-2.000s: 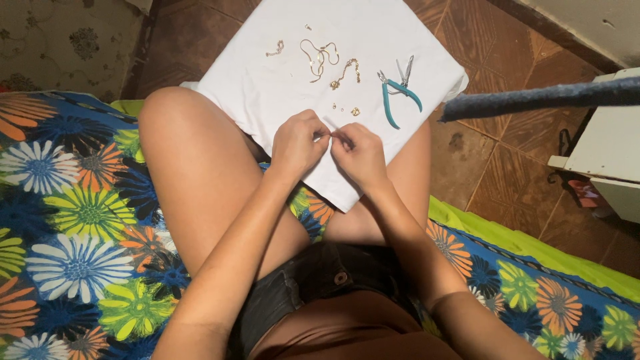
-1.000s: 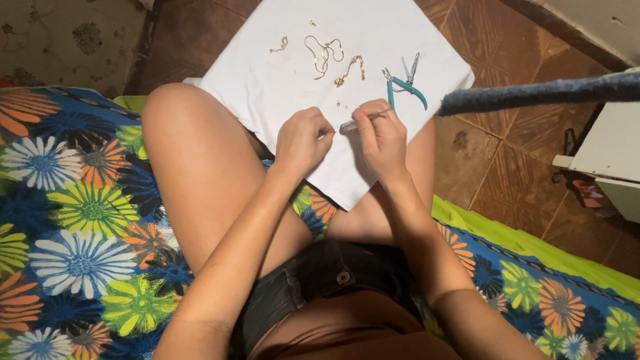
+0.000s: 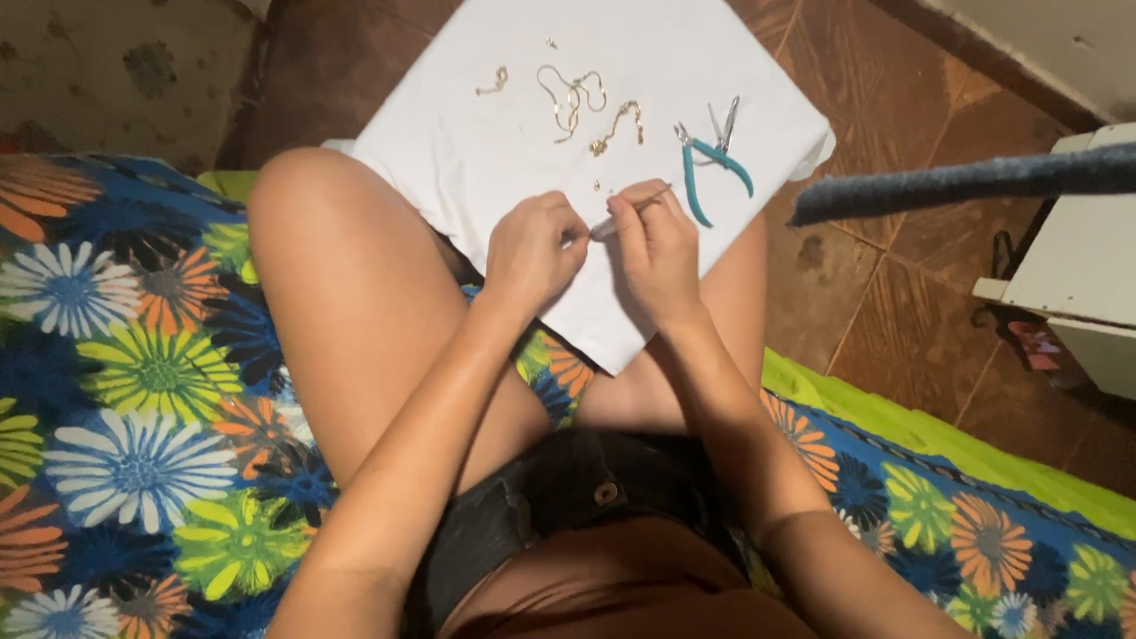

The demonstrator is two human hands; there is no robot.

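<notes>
Above the near corner of a white cloth [image 3: 479, 160], my left hand [image 3: 537, 248] is pinched on something too small to make out. My right hand [image 3: 655, 244] grips a slim metal tool [image 3: 606, 231], perhaps tweezers, whose near end meets the left fingertips. Beyond the hands lie a thin gold-coloured chain [image 3: 568, 106], a thicker gold-coloured chain [image 3: 635, 111], a short chain piece [image 3: 494, 82] and small gold-coloured bits [image 3: 596, 185]. Teal-handled pliers [image 3: 692, 177] rest to the right, touching or overlapping a small scissors-like metal tool [image 3: 729, 124].
Bare legs flank the cloth-covered surface. A flower-patterned cover [image 3: 142, 461] spreads below and to both sides. A dark fuzzy bar [image 3: 958, 182] reaches in from the right, over the tiled floor [image 3: 896, 311]. White furniture [image 3: 1083, 240] stands at the right edge.
My right hand went from fingertip contact with the left, to holding the metal tool slightly apart, to bringing it against the left fingertips. The left hand stays in about the same place.
</notes>
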